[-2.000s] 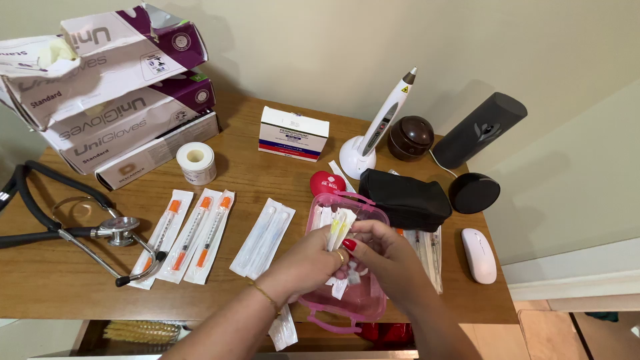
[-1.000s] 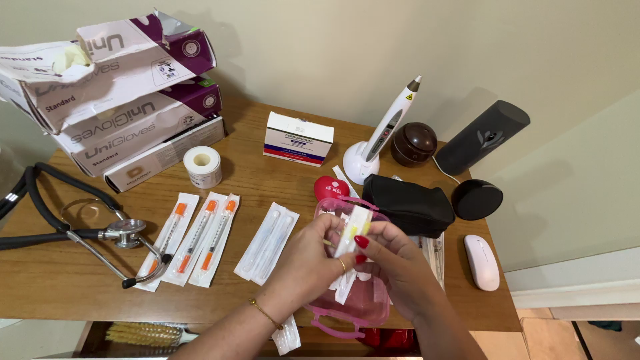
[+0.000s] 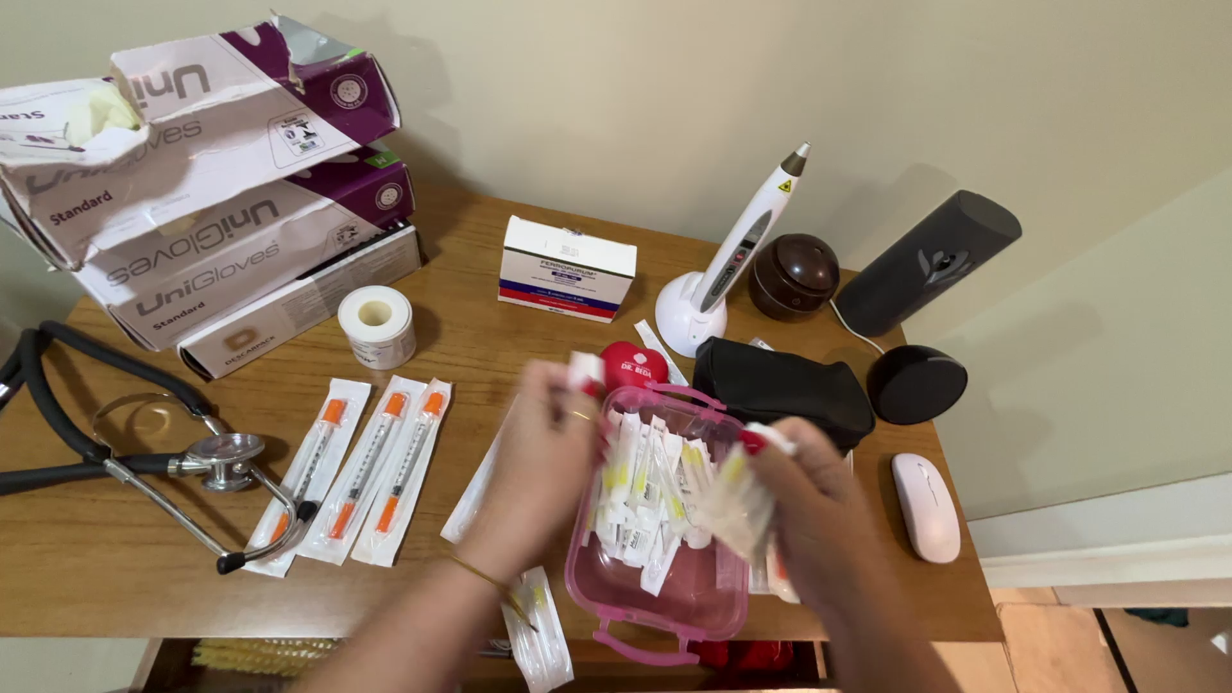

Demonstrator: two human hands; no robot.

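Note:
A pink translucent plastic case point(image 3: 707, 611) stands at the front of the wooden desk, holding many wrapped needles point(image 3: 645, 491) with yellow hubs. Over its left rim is my left hand point(image 3: 549, 452), blurred, with a small white piece pinched at the fingertips. My right hand point(image 3: 799, 491) grips blurred clear and white packets point(image 3: 736, 500) above the case's right side. White sealed packets point(image 3: 472, 491) lie partly behind my left hand. More packets point(image 3: 539, 630) stick out over the desk's front edge. Wrapped syringes with orange caps point(image 3: 351, 472) rest further left.
Glove boxes point(image 3: 221, 192) are stacked back left, near a stethoscope point(image 3: 226, 462) and a tape roll point(image 3: 376, 327). Behind the case are a medicine box point(image 3: 566, 269), a red heart-shaped object point(image 3: 635, 366), a white pen-like device point(image 3: 741, 241) and a black pouch point(image 3: 784, 390). A white mouse point(image 3: 926, 508) lies right.
My hands were together over the case, holding wrapped packets; they are now apart, the left one further left and the right one further right. More of the needles in the case shows.

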